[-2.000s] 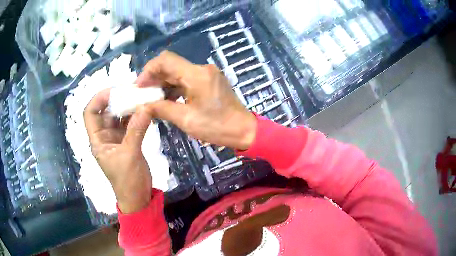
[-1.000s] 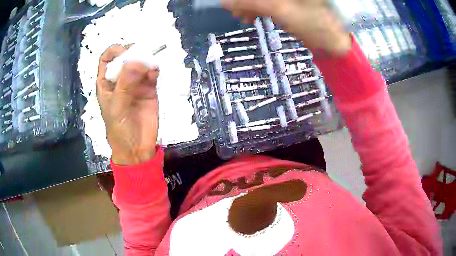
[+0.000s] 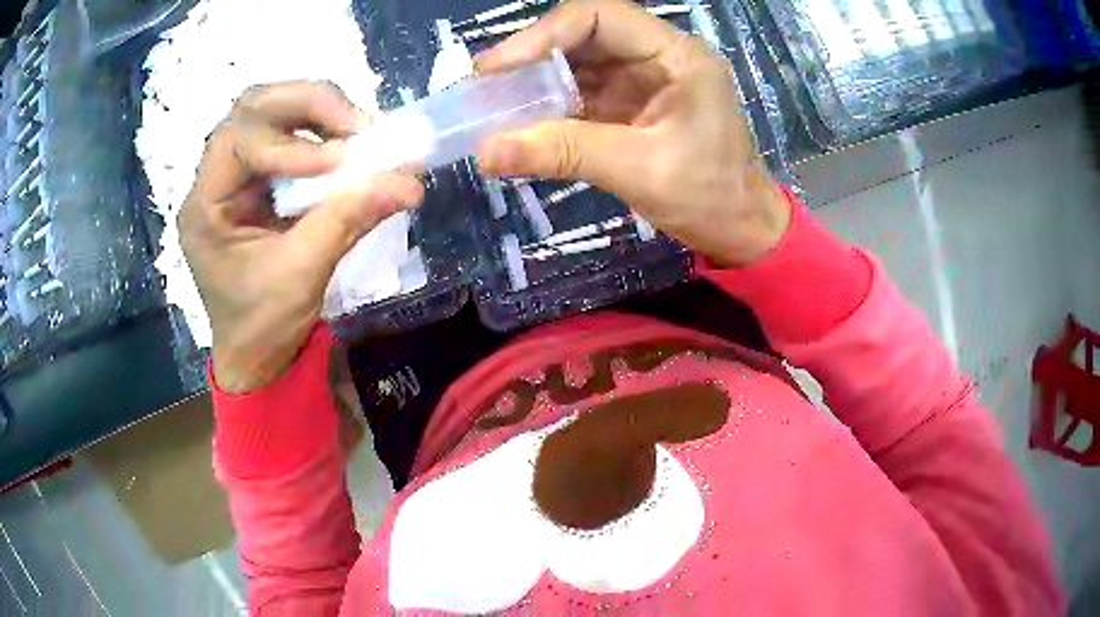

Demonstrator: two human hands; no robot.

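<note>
My right hand (image 3: 651,127) holds a translucent sleeve (image 3: 501,106) between thumb and fingers. The sleeve is frosted and see-through at its right end. My left hand (image 3: 271,199) grips a white block (image 3: 323,183) whose lower left end sticks out past my fingers. The block and the sleeve's left end meet in line between my hands, tilted up to the right. How far the block is inside the sleeve is hard to tell, as the join is overexposed. No stemmed core shows in the block; my left fingers cover part of it.
The pad tray (image 3: 193,90), heaped with white pieces, lies behind my left hand. The core tray (image 3: 591,289) with rods is under my right hand. The far-left tray (image 3: 42,181) holds small stemmed parts. The filled-unit tray (image 3: 899,60) is at upper right. A red stool (image 3: 1068,392) stands at far right.
My right hand has come back from the upper right with the translucent sleeve and met the white block in my left hand. The rod end seen at the block one second ago is no longer visible.
</note>
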